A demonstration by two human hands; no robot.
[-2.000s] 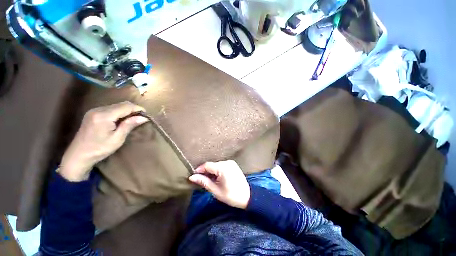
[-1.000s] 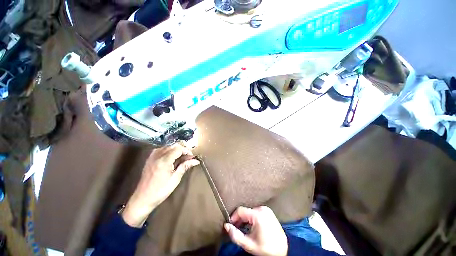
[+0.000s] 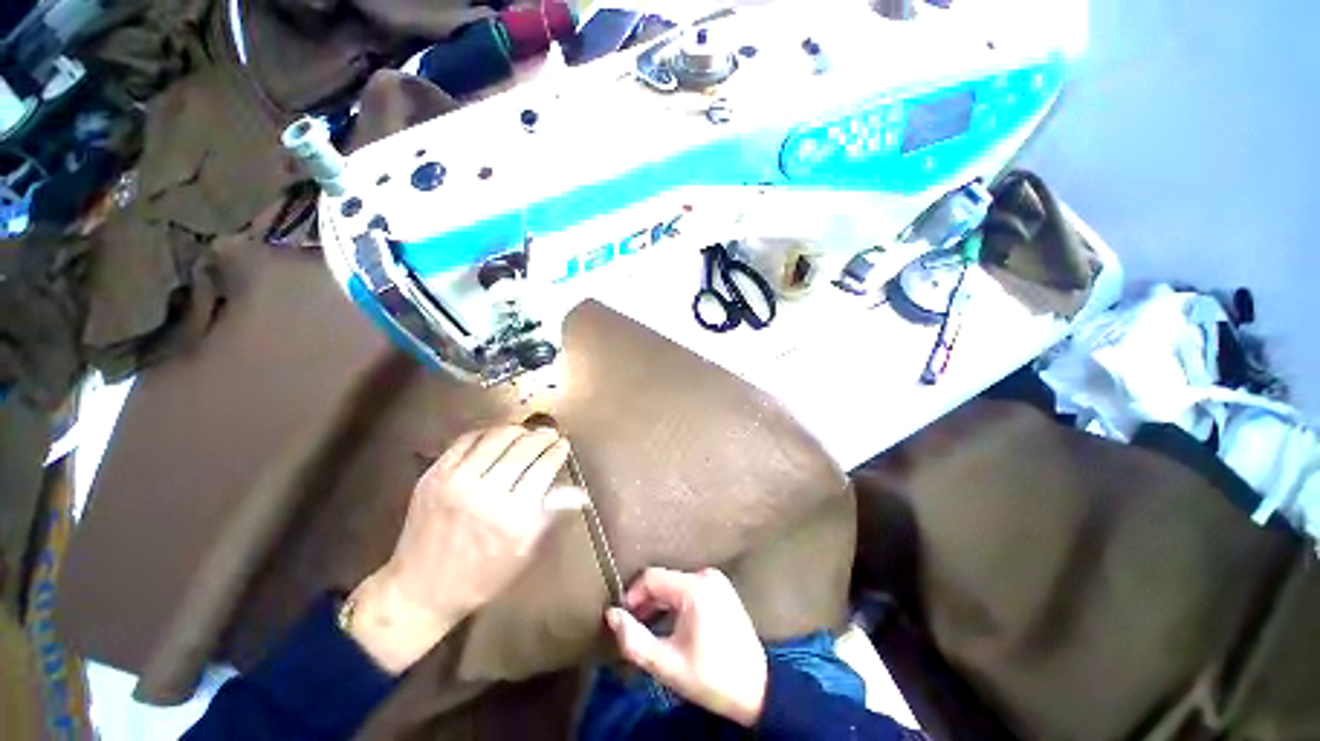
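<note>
A brown panel [image 3: 680, 449] lies under the head of the white and blue sewing machine [image 3: 608, 210] and hangs towards my lap. A narrow folded edge or seam [image 3: 595, 528] runs across it between my hands. My left hand [image 3: 485, 528] lies on the cloth just in front of the lit needle area [image 3: 533, 388], fingers on the upper end of the fold. My right hand [image 3: 692, 637] pinches the lower end between thumb and fingers. The needle tip is too small to make out.
Black-handled scissors [image 3: 734, 290] and a slim red and dark tool [image 3: 947, 336] lie right of the needle. Brown cloth [image 3: 1028, 536] hangs at the right, with white scraps [image 3: 1158, 377] beyond. Brown pieces [image 3: 145, 275] are heaped at the far left. A red and black roll [image 3: 500, 41] lies behind the machine.
The view has shifted, showing more of the machine and left heap. My left hand has moved from holding the fold near the needle to lying flatter over it. My right hand still pinches the lower end.
</note>
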